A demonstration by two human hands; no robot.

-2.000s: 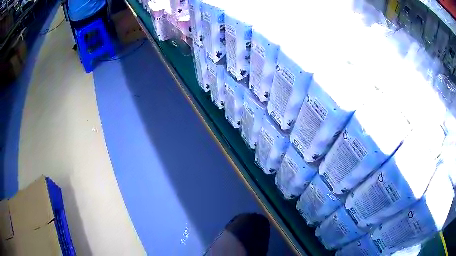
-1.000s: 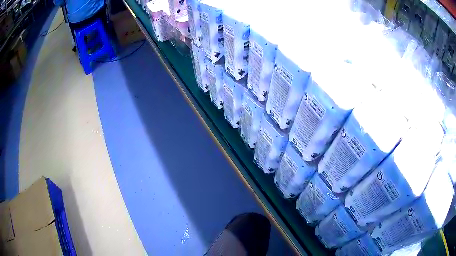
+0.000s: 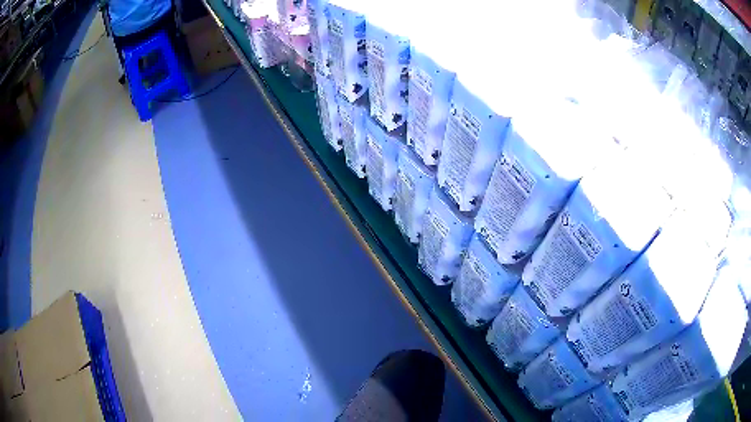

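Pale blue-white retail packs [image 3: 469,157] with printed text blocks stand stacked two high in a long row on the green bench [image 3: 362,210]. Their tops glare white. Pink packs [image 3: 284,33] stand at the far end of the row. Clear plastic film [image 3: 692,91] lies crinkled along the far side of the packs. Neither my left hand nor my right hand is in the picture.
A brown carton [image 3: 49,358] with a blue edge is on the floor at the lower left. A blue stool [image 3: 156,74] with a seated person in blue is at the upper left. A dark rounded shape, possibly my knee [image 3: 403,383], is at the bottom beside the bench edge.
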